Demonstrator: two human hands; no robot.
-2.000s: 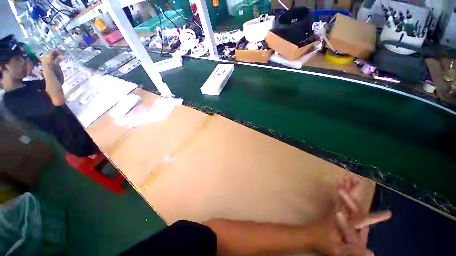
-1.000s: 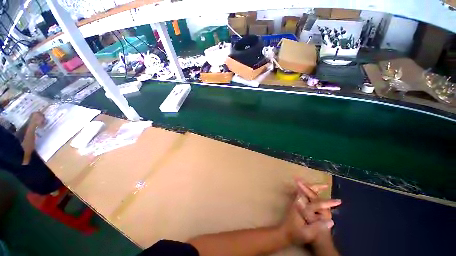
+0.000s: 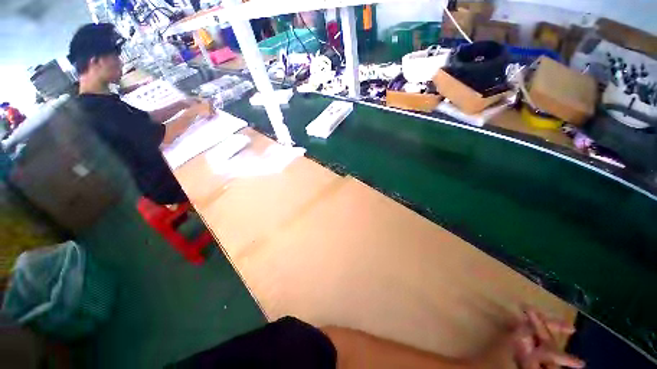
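Observation:
My left arm reaches across the bottom of the view. My left hand [image 3: 534, 344] is at the lower right, over the tan cardboard bench cover [image 3: 360, 252]. It holds no visible thing and its spread, blurred fingers seem interlaced with those of my right hand. My right hand is mostly hidden or cut off by the lower edge and cannot be made out separately. A slim white product box [image 3: 330, 119] lies on the green conveyor belt [image 3: 432, 169], well away from my hands.
A person in dark clothes [image 3: 122, 130] sits at the left on a red plastic stool [image 3: 176, 229], a hand over white sheets [image 3: 209, 137]. A white post [image 3: 259, 79] stands beside the belt. A green crate with clear plastic [image 3: 61, 292] is on the floor. Open cartons [image 3: 562, 90] stand beyond the belt.
The view has swung left since one second ago, so the bench and belt appear shifted right. The neighbour's head is in view again. My hands still hold no visible thing.

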